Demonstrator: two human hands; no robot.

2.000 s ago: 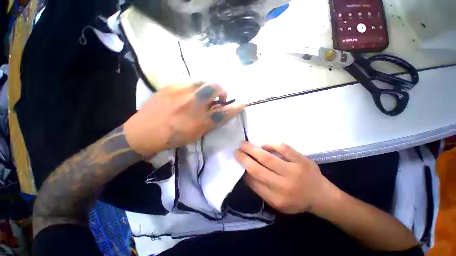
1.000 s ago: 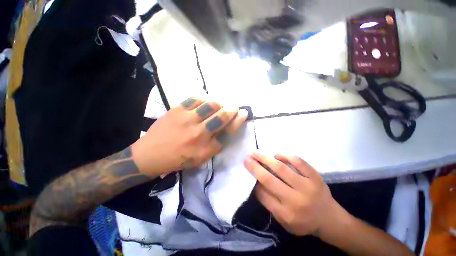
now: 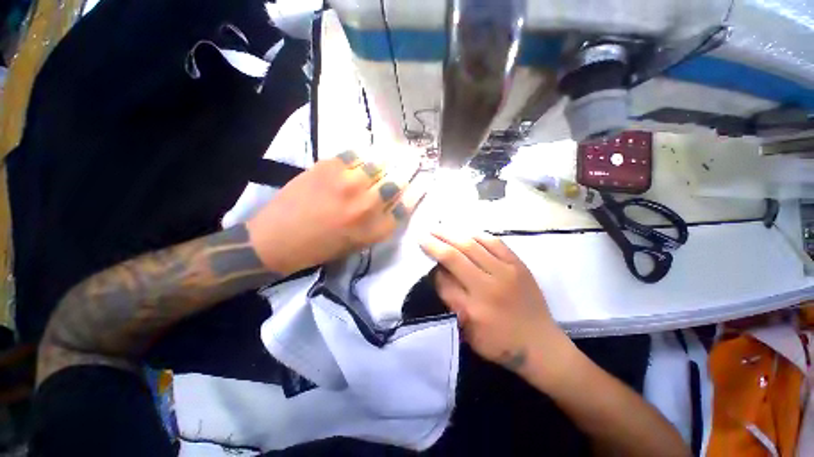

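Note:
A white garment panel (image 3: 388, 379) with dark seam lines lies from the machine table's front edge down over the wearer's lap. My left hand (image 3: 335, 210) presses the cloth from above, fingertips close to the brightly lit presser foot area (image 3: 433, 165). My right hand (image 3: 486, 277) rests on the right edge of the same white cloth, its fingertips just in front of the needle area. Glare hides the needle and the cloth right under it. A black fabric piece (image 3: 433, 299) shows beside my right hand.
Black-handled scissors (image 3: 644, 234) lie right of the needle, with a lit smartphone (image 3: 616, 162) behind them. The sewing machine head (image 3: 544, 62) spans the top. Black cloth (image 3: 125, 161) spreads at left. An orange pile (image 3: 759, 384) is at lower right.
The view has shifted, so more of the machine head shows. Both hands and the white cloth are now closer to the needle area. The cloth's lower part has spread out.

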